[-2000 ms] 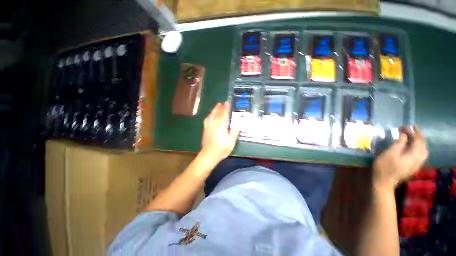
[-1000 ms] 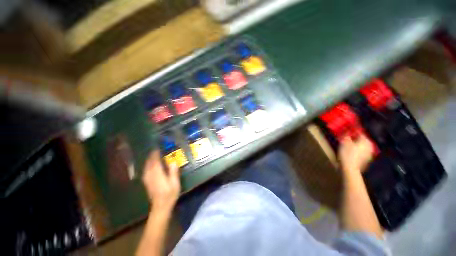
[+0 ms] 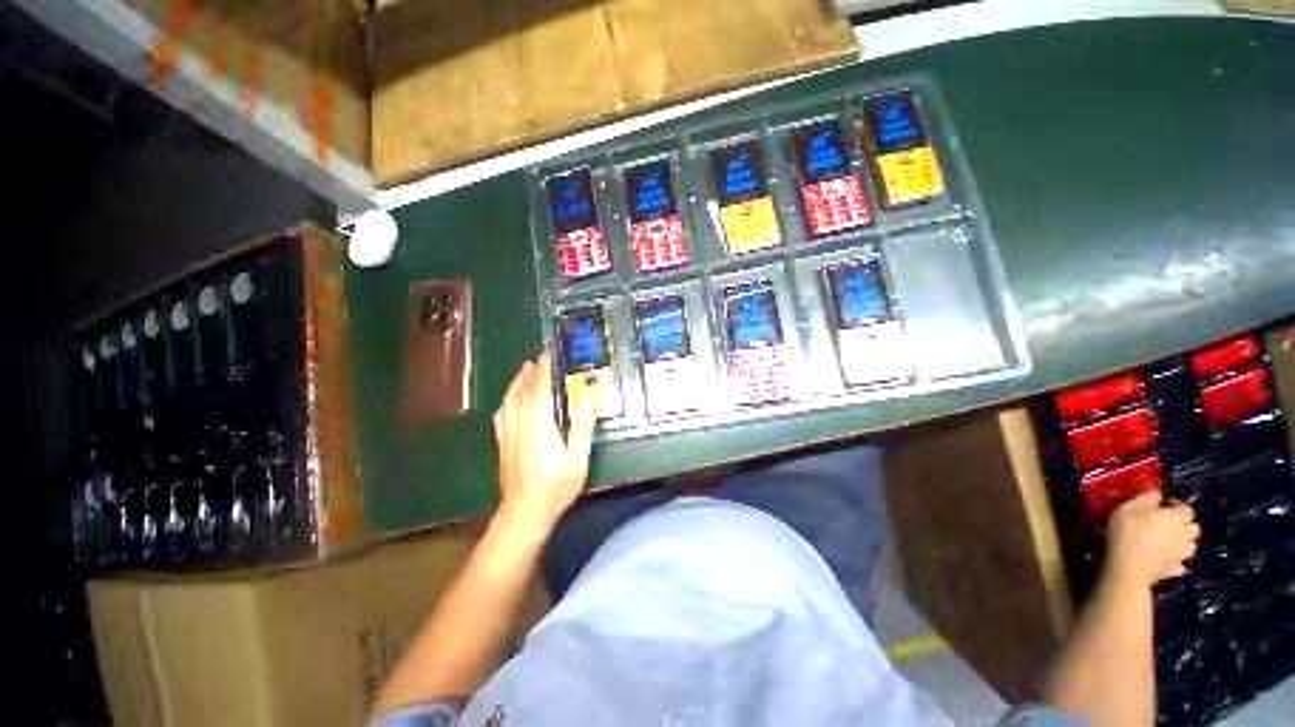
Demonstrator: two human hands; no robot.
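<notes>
A clear phone tray lies on the green bench with two rows of pockets. Keypad phones with blue screens and red, yellow or white keypads fill it, except the lower right pocket, which is empty. My left hand rests at the tray's lower left corner, fingers and thumb apart, beside a yellow-keypad phone. My right hand is over a black parts tray at the right, fingers curled by the lowest red phone or cover of its column. Whether it grips anything is hidden.
A rose-gold smartphone and a round white object lie left of the clear tray. A tray of black pieces stands left of the bench above a carton. Another carton is behind the bench.
My right hand has moved from the clear tray's lower right pocket to the black tray with red pieces, and slightly lower there since one second ago. My left hand remains at the clear tray. The view has turned.
</notes>
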